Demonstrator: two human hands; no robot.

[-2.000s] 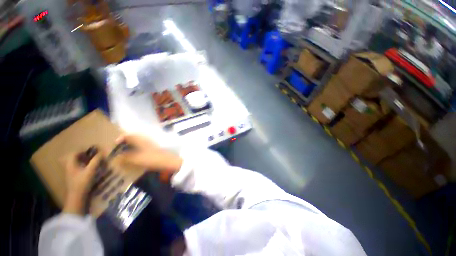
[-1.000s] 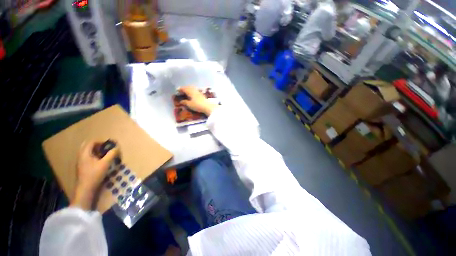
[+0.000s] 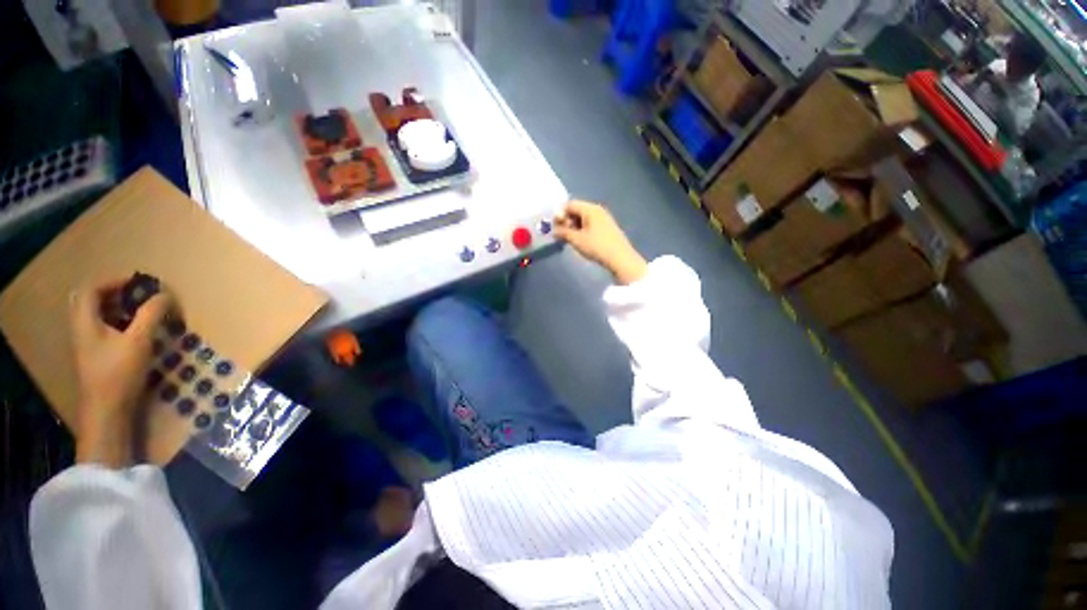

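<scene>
My left hand holds a small black part in its fingertips over the cardboard board. Below it lies the liner sheet with rows of round dark stickers and a silvery lower end. My right hand is at the machine's front right corner, its fingertips at the rightmost control button beside the red button. Whether those fingers hold anything cannot be told. The brown fixture blocks sit on the machine plate, with a dark piece in the rear left block. The white disc is beside them.
The white machine base is in front of me. A pale perforated tray is behind the board at left. A thin curved tool lies on the machine top. An orange object is under its front edge. Cardboard boxes stand across the aisle.
My right hand has moved from the fixture blocks to the buttons at the front right corner. My left hand still holds the black part over the board. The view has shifted.
</scene>
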